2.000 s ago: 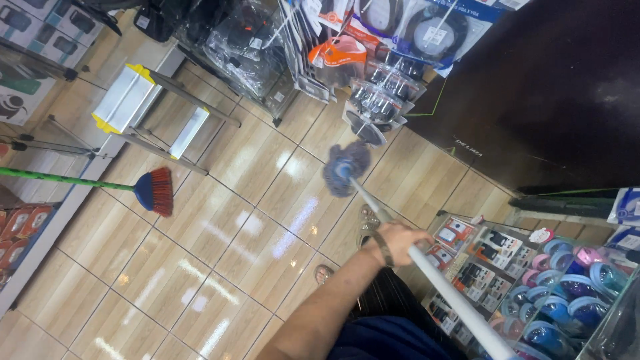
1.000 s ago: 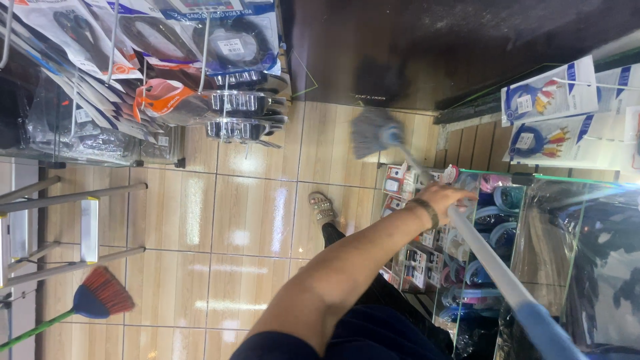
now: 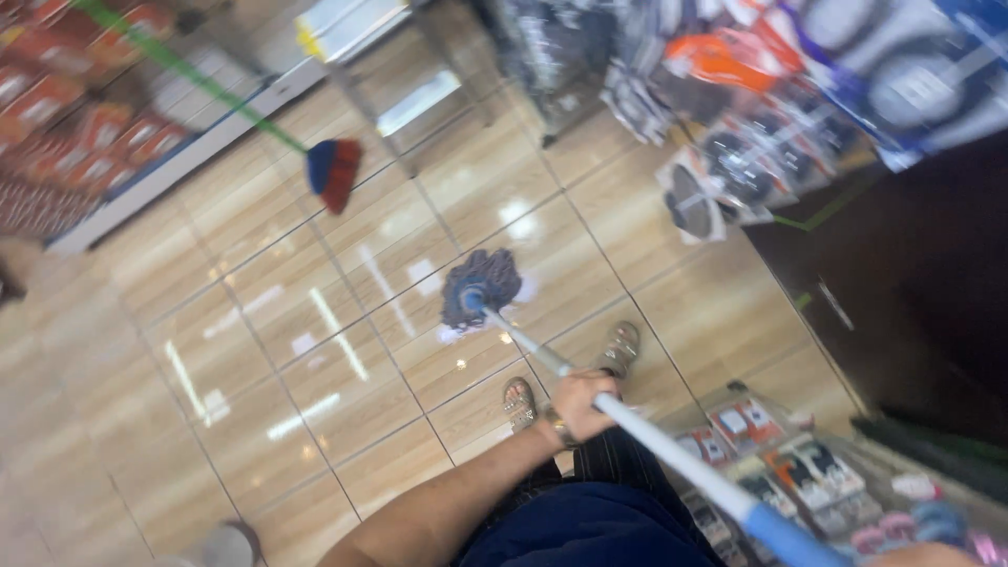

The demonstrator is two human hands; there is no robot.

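Observation:
My left hand (image 3: 584, 403) is closed around the pale handle of a string mop, with a bracelet at its wrist. The mop's grey-blue strands (image 3: 482, 289) rest on the tiled floor (image 3: 362, 260), just beyond my sandalled feet (image 3: 619, 348). From the hand, the handle slants down to a blue grip (image 3: 787, 535) at the lower right. Part of my right hand (image 3: 921, 556) shows at the bottom edge beside this grip; its fingers are mostly cut off, so its hold is unclear.
A green-handled broom (image 3: 334, 175) with red and blue bristles leans at upper left, near a step ladder (image 3: 417, 102) and low shelf edge (image 3: 189, 161). Hanging packets (image 3: 732, 173) are at upper right, a dark panel (image 3: 890, 276) at right, boxed goods (image 3: 819, 472) at lower right.
The mop head has moved from beside the dark panel to the floor in front of my feet. My left hand stays on the handle. The view has turned markedly.

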